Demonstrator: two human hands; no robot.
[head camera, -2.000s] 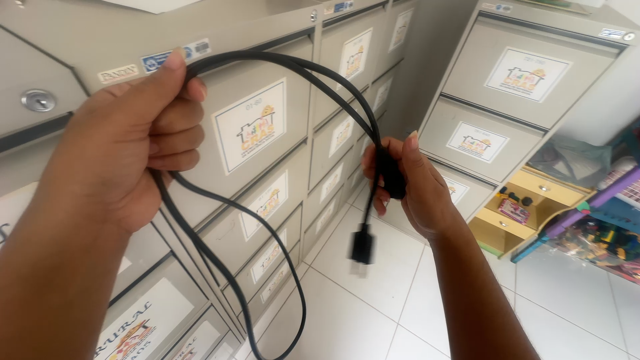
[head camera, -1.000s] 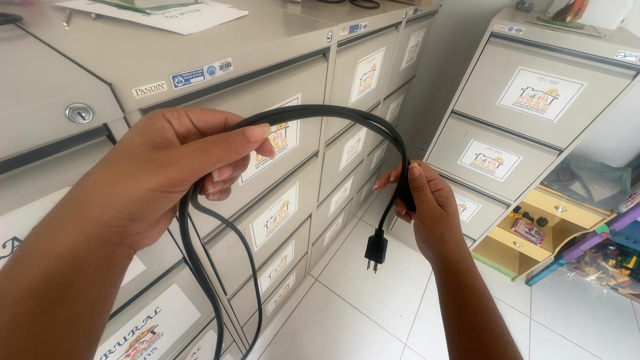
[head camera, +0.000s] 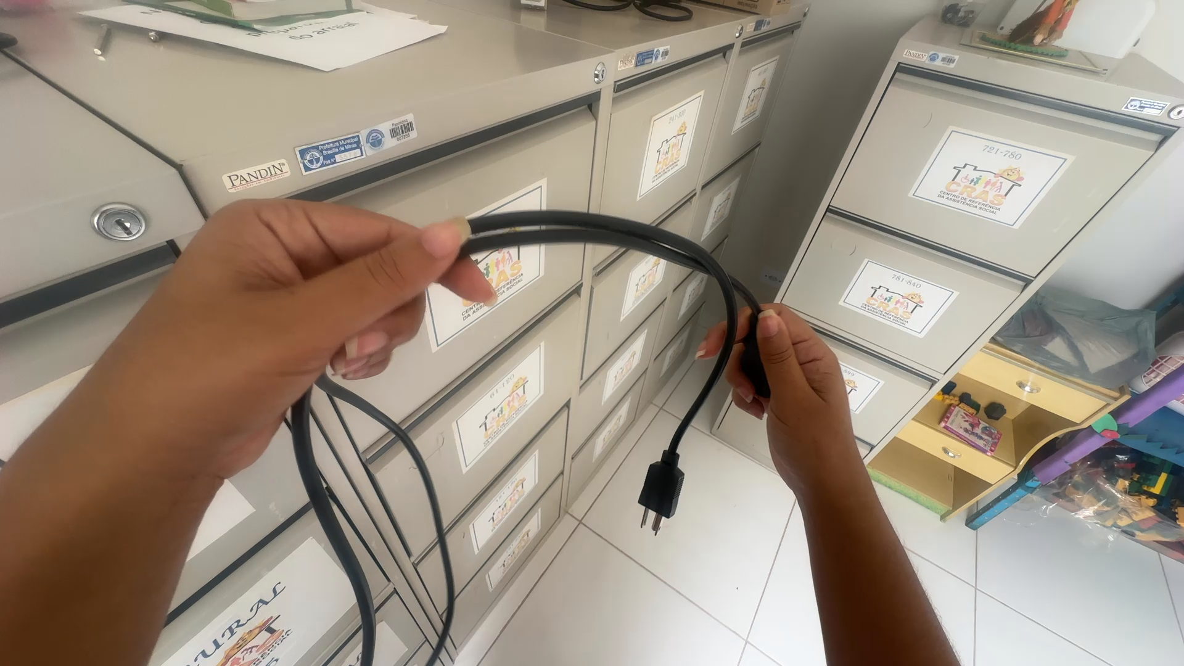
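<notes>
A black power cord (head camera: 592, 227) arches between my two hands, in front of grey metal filing cabinets. My left hand (head camera: 342, 287) pinches two strands of it between thumb and fingers, and a loop hangs from there past the lower edge of the view. At the other end of the arch my right hand (head camera: 782, 370) grips the cord and a black connector (head camera: 756, 356), partly hidden by the fingers. The pronged plug (head camera: 660, 490) dangles below and left of my right hand, its prongs pointing down.
A row of filing cabinets (head camera: 518, 55) runs along the left, with papers (head camera: 342, 42) on top. Another filing cabinet (head camera: 999, 102) stands at the right. Beside it are a yellow wooden shelf unit (head camera: 1045, 379) and a bag of colourful toys (head camera: 1101, 490). White floor tiles (head camera: 721, 555) show below.
Two seconds ago the plug was blurred close under my right hand; now it hangs a little to the left of it, with its prongs in plain sight. Both hands still hold the cord.
</notes>
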